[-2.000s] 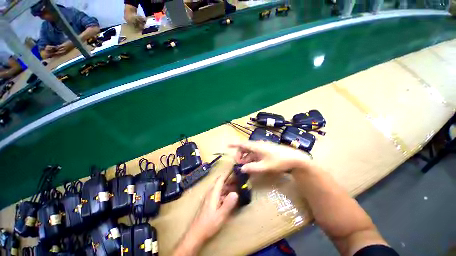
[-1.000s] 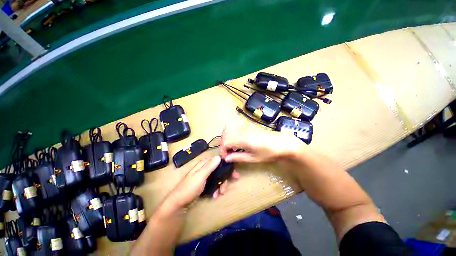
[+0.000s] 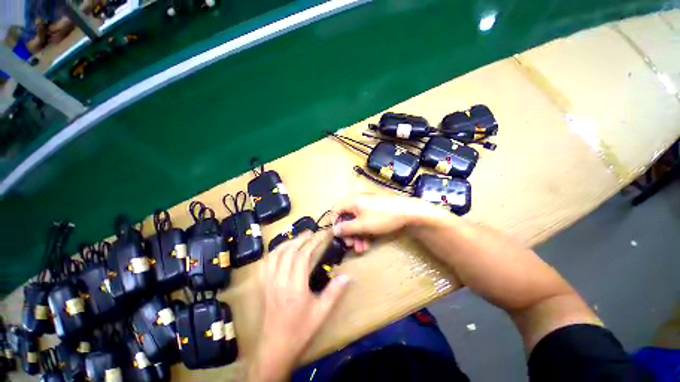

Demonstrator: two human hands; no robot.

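Observation:
A black power bank (image 3: 325, 270) with a small orange-yellow mark is held between my hands over the cardboard-covered bench. My left hand (image 3: 297, 287) lies along its near left side, thumb and fingers around it. My right hand (image 3: 365, 222) pinches the far end of the unit, where the short cable is; the fingers hide the cable tip. Another slim black unit (image 3: 295, 232) lies just behind my left fingers, partly covered. Rows of black power banks with looped cables (image 3: 209, 257) stand at the left. Several units with loose straight cables (image 3: 394, 163) lie beyond my right hand.
The tan cardboard bench covering (image 3: 537, 149) has shiny tape strips. A green conveyor belt (image 3: 298, 82) with a pale rail (image 3: 186, 66) runs behind it. A grey post (image 3: 45, 82) and part of a person (image 3: 67, 26) show at the upper left. Grey floor is at the lower right.
The view has tilted down since the first frame. The held unit stays between my hands; my left fingers now spread over its far side. One more unit lies in the right group than in the first frame.

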